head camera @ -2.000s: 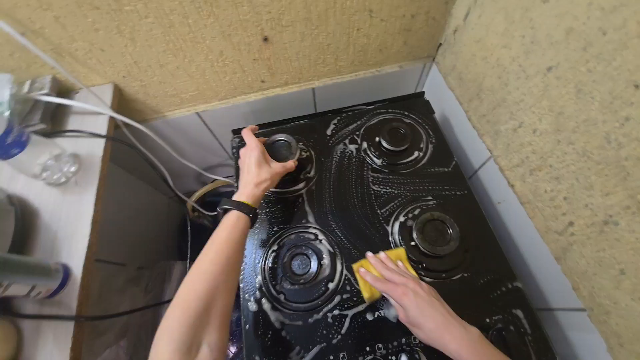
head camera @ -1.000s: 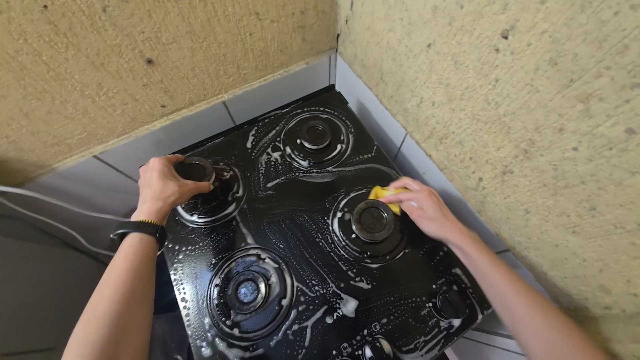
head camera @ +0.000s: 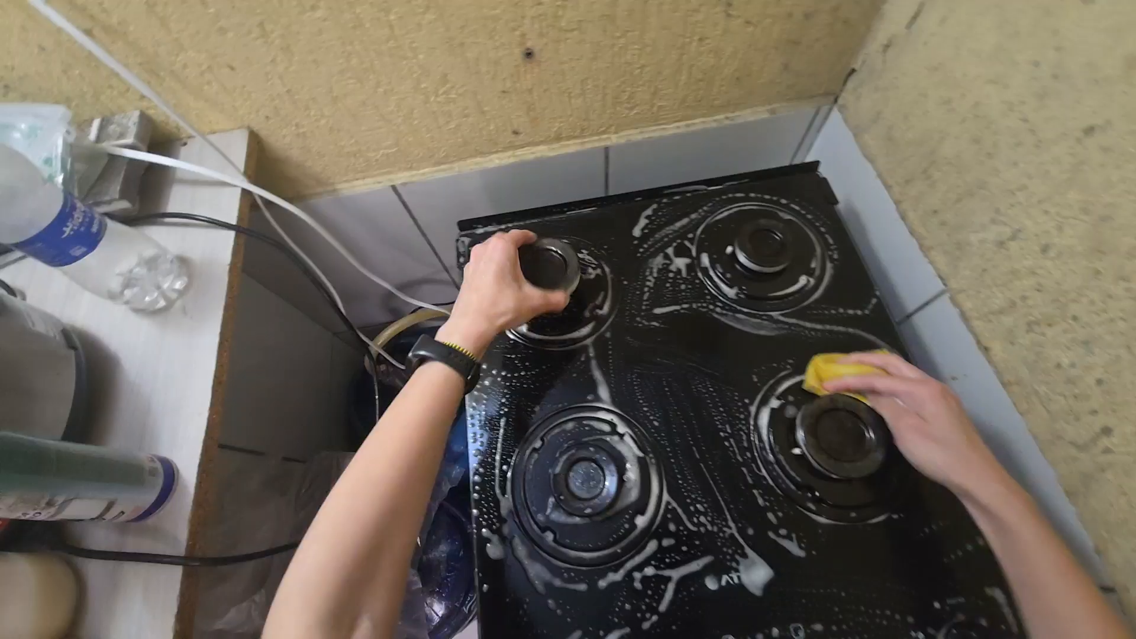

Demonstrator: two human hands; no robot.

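Note:
A black gas stovetop [head camera: 683,373] lies below me, streaked with white suds and droplets. My left hand [head camera: 504,286], with a black band on the wrist, grips a round black burner cap [head camera: 548,264] at the far left burner, thumb and fingers at its edge. At the right, my right hand [head camera: 905,404] holds a yellow sponge [head camera: 834,373] against the stovetop, just behind the near right burner cap [head camera: 841,435]. The far right burner [head camera: 763,246] has its cap on. At the near left burner [head camera: 586,479], a lighter, greyish centre shows inside foamy rings.
On the left, a counter [head camera: 191,355] holds a plastic bottle [head camera: 98,240], a green cylindrical container [head camera: 84,477] and cables. A white cable [head camera: 311,226] runs down behind my left wrist. Grey tiles [head camera: 519,191] and a rough yellow wall border the stove.
Since two seconds ago, my right hand with the sponge has moved from between the near burners to the far side of the near right burner. My left hand stays at the far left burner.

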